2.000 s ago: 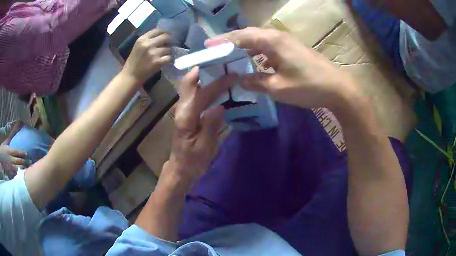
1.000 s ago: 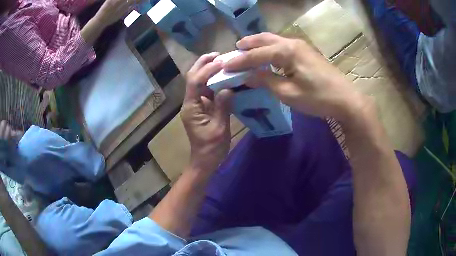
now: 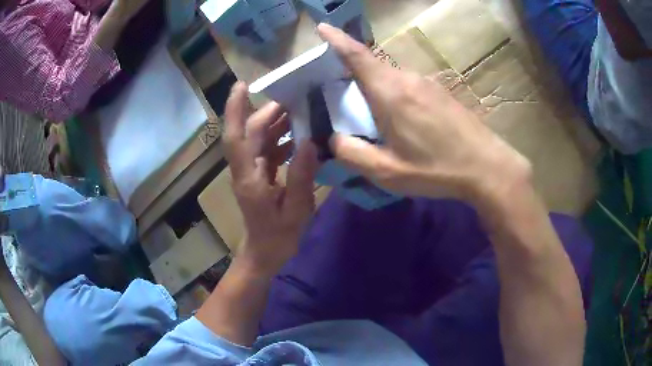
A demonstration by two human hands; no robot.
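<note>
A pale blue-white printed carton (image 3: 368, 194) stands tilted between my hands, above my lap. Its large white top flap (image 3: 300, 75) is up, and a dark gap shows at the open end. My left hand (image 3: 268, 171) is at the carton's left side, fingers bent and spread, thumb near the opening. My right hand (image 3: 429, 132) is around the right side, index finger by the flap's upper edge and thumb at the mouth. My hands hide much of the carton. The contents cannot be made out.
Other printed cartons (image 3: 250, 25) stand beyond my hands. Creased brown cardboard (image 3: 515, 136) lies to the right, and a large white sheet (image 3: 146, 129) at left on cardboard. A person in a checked pink sleeve (image 3: 53, 61) is at upper left; others sit at left and upper right.
The top flap was pressed down under my fingers and now stands up, showing a dark gap. My left fingers have spread. The neighbouring arm seen at left earlier has withdrawn.
</note>
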